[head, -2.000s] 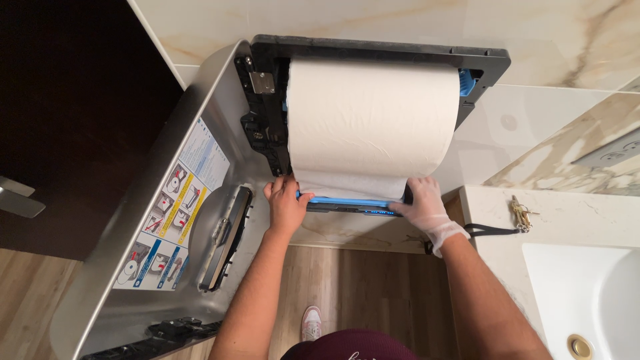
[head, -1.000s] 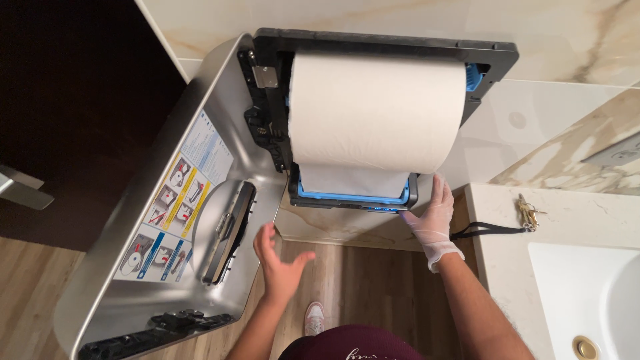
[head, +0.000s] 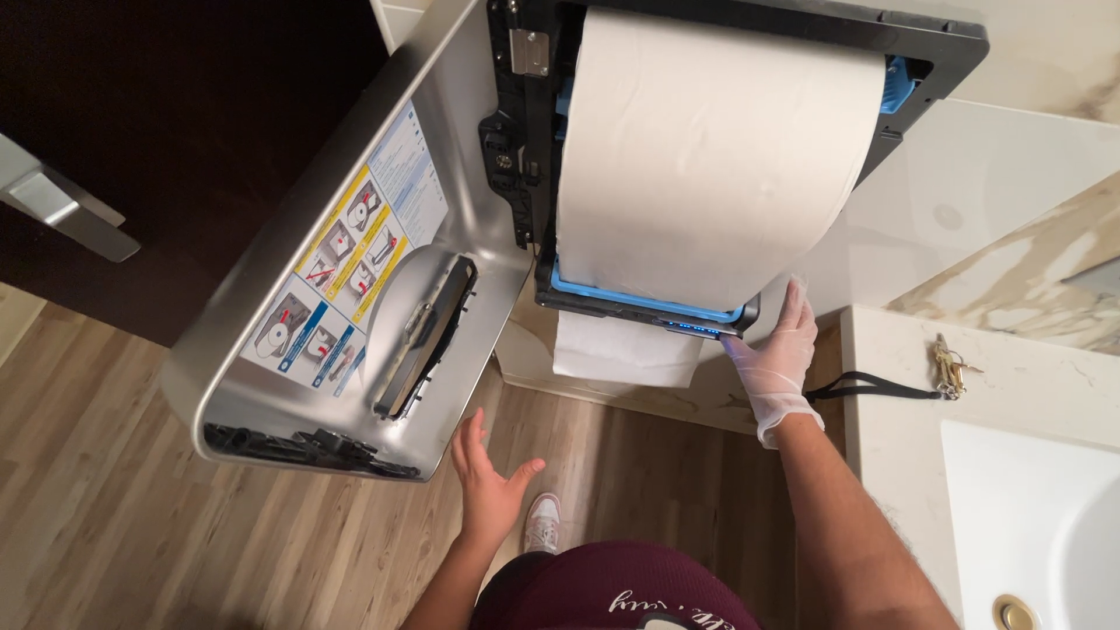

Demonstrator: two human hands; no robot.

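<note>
A large white paper towel roll (head: 717,157) sits in the black frame of a wall dispenser (head: 647,308), above a blue-edged bar. Below that bar hangs a white sheet of paper towel (head: 626,350). My right hand (head: 774,363), in a clear glove, is at the bar's right end, thumb at the small blue lights, fingers apart. Bare and holding nothing, my left hand (head: 492,490) is held with spread fingers below the swung-open metal cover (head: 490,350). Inside the cover are an instruction label (head: 350,254) and a black-edged slot.
At the right, keys (head: 949,367) on a black strap (head: 875,383) lie on a marble-look counter (head: 892,350) beside a white sink (head: 1006,507). A dark door (head: 236,105) with a metal handle (head: 66,206) stands at the left. A shoe (head: 542,521) is on the wood-look floor.
Both hands were at the bar two seconds ago; my left hand has since come away from it. A sheet of paper towel now hangs below the bar. The view has moved closer.
</note>
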